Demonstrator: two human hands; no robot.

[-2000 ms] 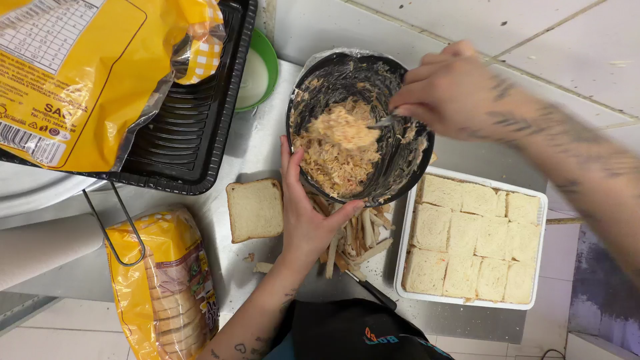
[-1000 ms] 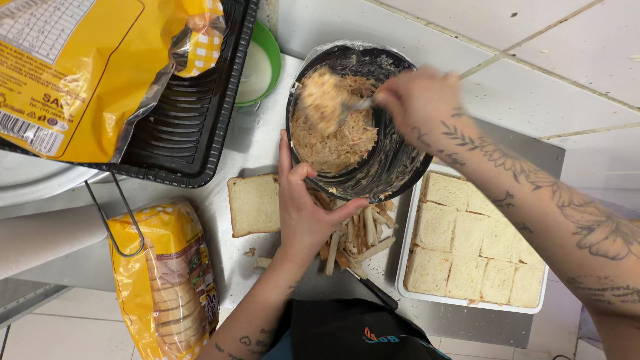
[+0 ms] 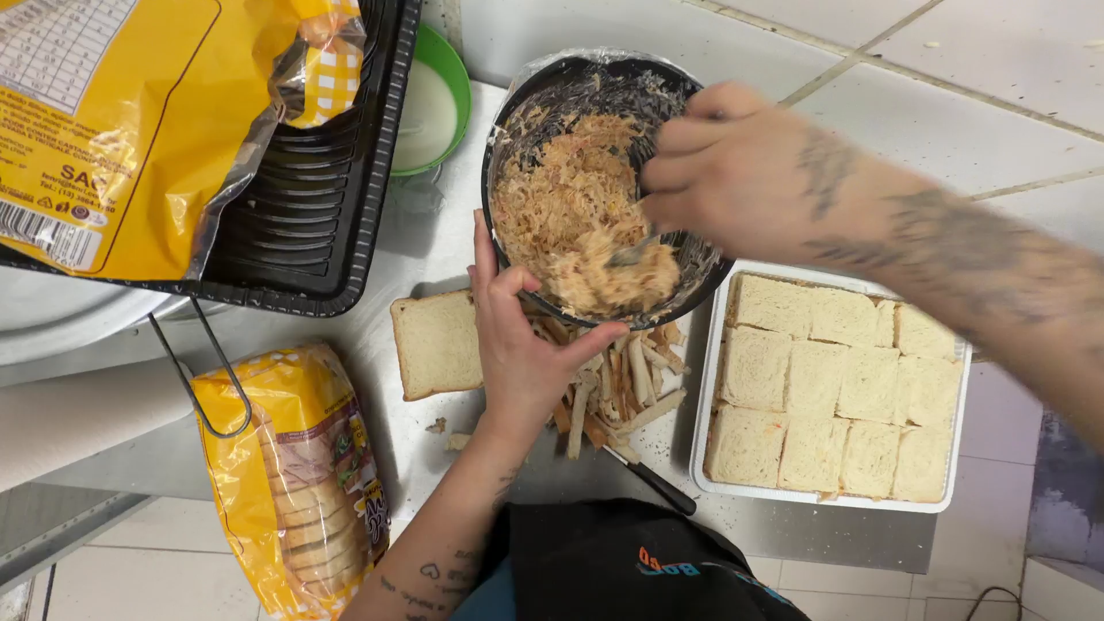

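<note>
My left hand (image 3: 526,345) grips the near left rim of a dark round bowl (image 3: 498,216), which is tilted and holds a shredded, creamy orange filling (image 3: 569,198). Over the bowl's right side, my right hand (image 3: 724,164) is closed on a metal utensil (image 3: 634,253), probably a spoon; its handle is mostly hidden and its end is in the filling. A slice of white bread (image 3: 438,347) lies left of my left hand. Cut bread crusts (image 3: 638,379) are heaped below the bowl, beside a black-handled knife (image 3: 660,487).
A white tray (image 3: 703,414) of crustless sandwiches stands right of the bowl. At left are a bag of sliced bread (image 3: 293,483), a black ridged tray (image 3: 345,250) under a yellow package (image 3: 129,129), a green bowl (image 3: 461,103) with white contents, and a paper roll (image 3: 86,423).
The utensil has moved from the upper left of the filling to its lower right. My right hand stays over the bowl's right side, and my left hand still holds the rim.
</note>
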